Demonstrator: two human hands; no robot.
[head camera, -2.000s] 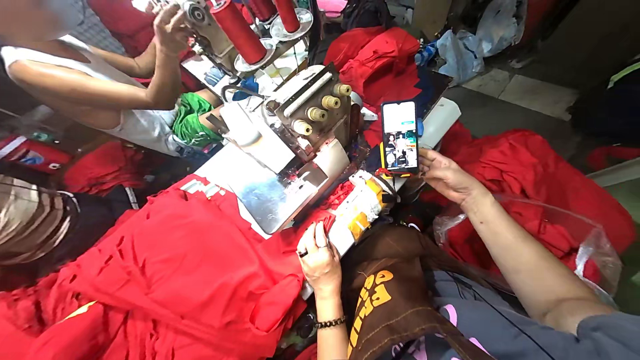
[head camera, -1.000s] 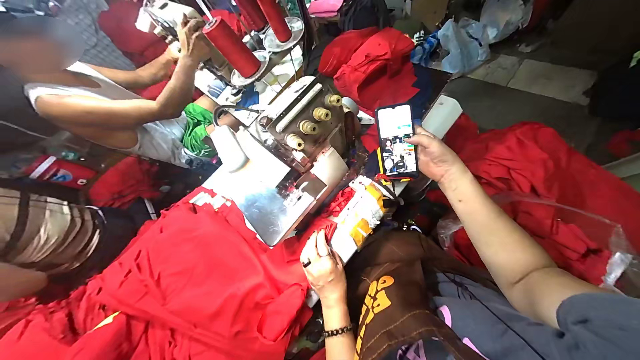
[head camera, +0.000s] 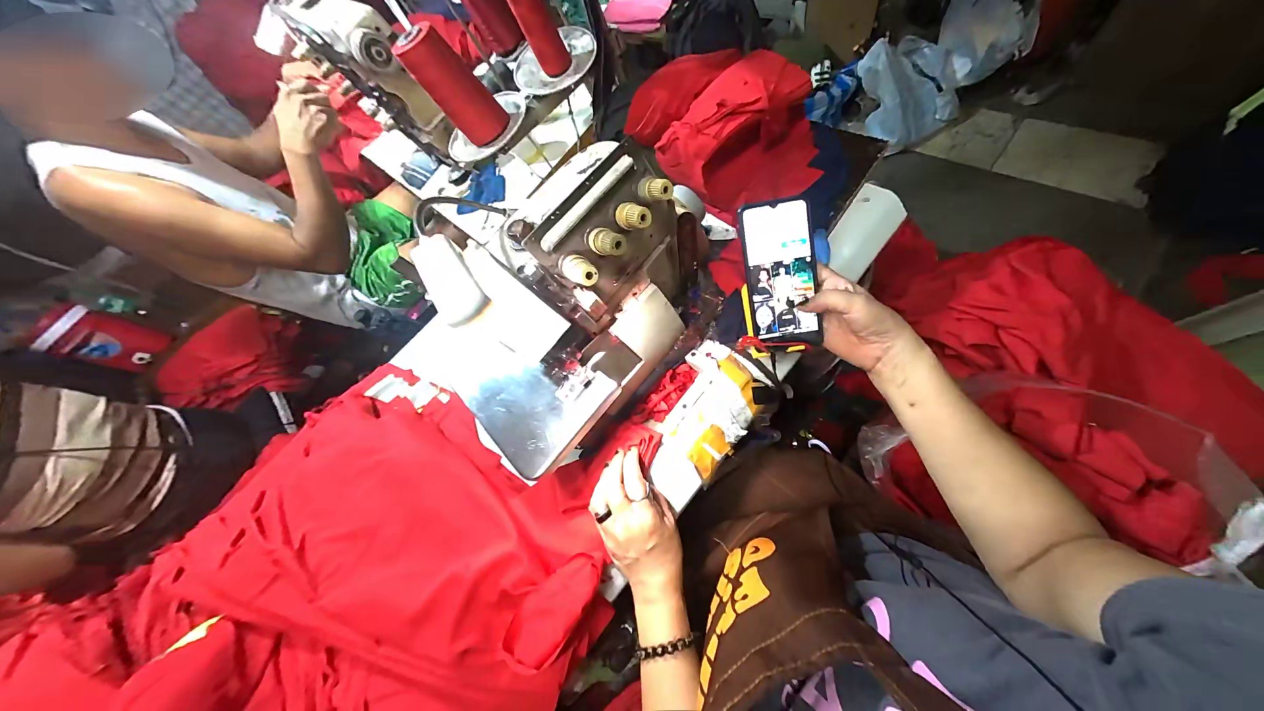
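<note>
My left hand (head camera: 635, 518), with a ring and a beaded bracelet, rests its fingers on the edge of red fabric (head camera: 375, 533) beside the machine's metal plate. Whether the fingers pinch the cloth cannot be told. My right hand (head camera: 857, 324) touches the lower right edge of a smartphone (head camera: 780, 272) with a lit screen, its thumb over the glass. The phone stands tilted up at the right of an overlock sewing machine (head camera: 592, 232) with several cream tension dials. Red scraps (head camera: 671, 392) lie between the machine and a white, yellow-taped strip (head camera: 713, 425).
Red thread cones (head camera: 451, 84) stand behind the machine. Another person (head camera: 207, 207) sits at the left by a second sewing machine (head camera: 370, 49). Red cloth (head camera: 1066, 326) fills the right side, some in a clear plastic bag (head camera: 1086, 395). Plastic bags (head camera: 908, 89) lie at the back.
The phone's screen shows a different picture than before. The other person's hands have changed position near the second machine. My left hand has stayed by the fabric edge.
</note>
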